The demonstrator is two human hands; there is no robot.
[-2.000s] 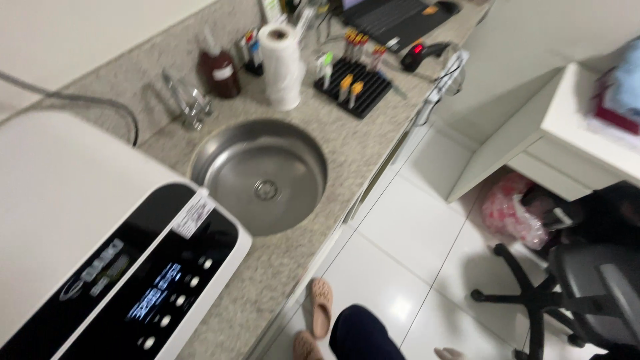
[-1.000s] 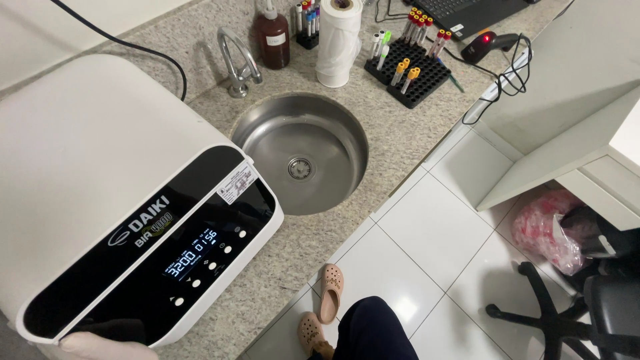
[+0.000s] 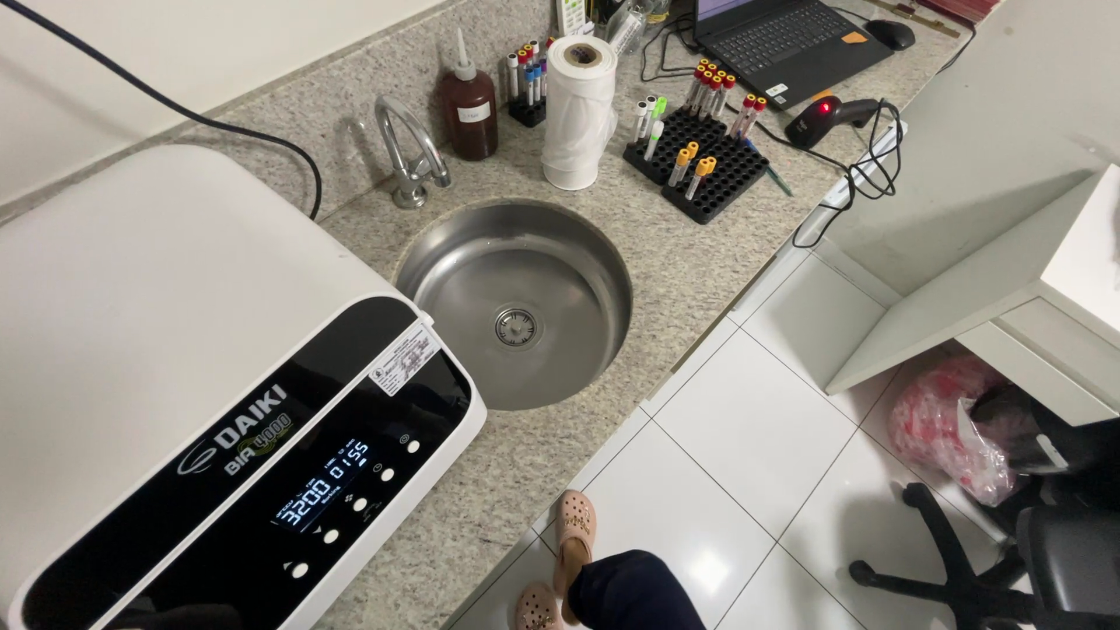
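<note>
Neither of my hands is in view now. A white Daiki centrifuge [image 3: 192,262] with a black front panel and a lit display [image 3: 324,490] fills the left side, its lid shut. Right of it, a round steel sink [image 3: 525,289] is set in the granite counter, with a chrome faucet [image 3: 407,162] behind. Black tube racks [image 3: 717,184] hold several capped sample tubes with yellow, red, white and green caps. Between faucet and racks stand a brown bottle [image 3: 470,114] and an upright roll of clear plastic bags [image 3: 579,122].
A laptop [image 3: 787,52], a mouse [image 3: 890,34] and a handheld barcode scanner [image 3: 822,120] with a red light sit at the counter's far end. The scanner's cable hangs over the edge. A white desk [image 3: 989,289], a wheeled chair [image 3: 962,577] and a plastic bag [image 3: 945,420] are at right.
A hand seen at the centrifuge's lower left corner one second ago is out of view now. The view has shifted since two seconds ago.
</note>
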